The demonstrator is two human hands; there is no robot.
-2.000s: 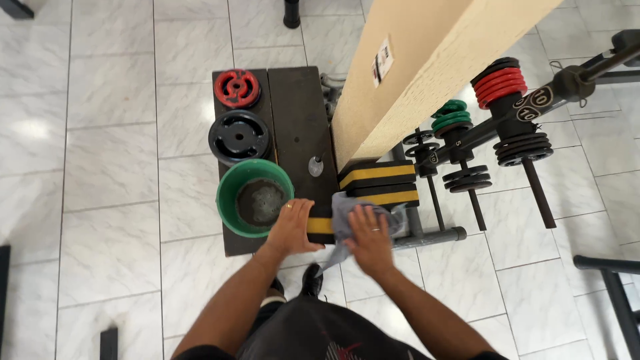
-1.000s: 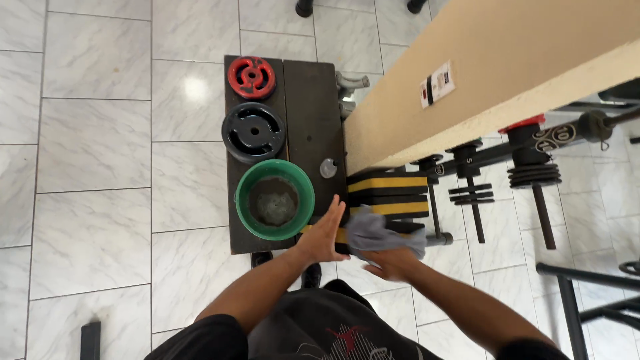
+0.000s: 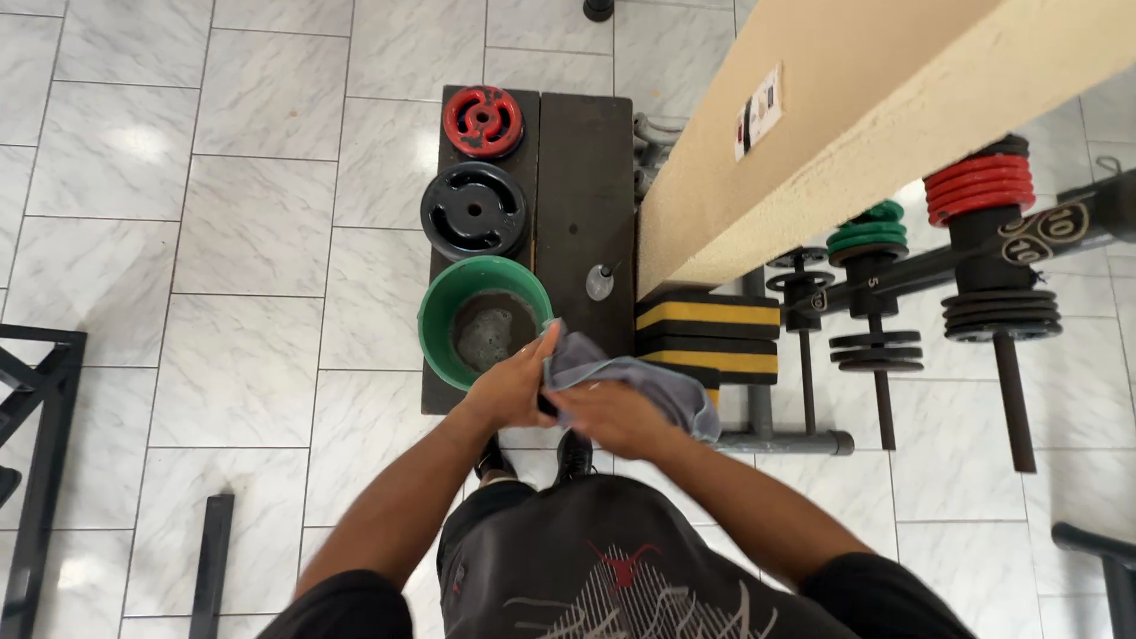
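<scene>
My left hand (image 3: 513, 383) is beside the green bucket (image 3: 435, 311), its fingers against one end of a grey cloth (image 3: 657, 377); its grip is partly hidden. The bucket holds cloudy, foamy water. My right hand (image 3: 612, 415) holds the cloth close to my left hand, and the fabric spreads off to the right. Under the cloth lies a black block with a yellow stripe (image 3: 710, 376), mostly covered. Two more striped blocks (image 3: 707, 313) are just beyond it. A small clear bottle (image 3: 600, 282) is on the dark wooden platform (image 3: 586, 195).
A red weight plate (image 3: 484, 122) and a black weight plate (image 3: 473, 211) lie beyond the bucket. A beige pillar (image 3: 763, 169) rises right of the platform. Further right is a weight rack (image 3: 941, 266) with several plates. Black metal frames (image 3: 53, 444) are at left; my shoes are below the platform.
My right hand and the cloth have come in from the right to meet my left hand. Earlier the two hands were apart, with the cloth on the striped block.
</scene>
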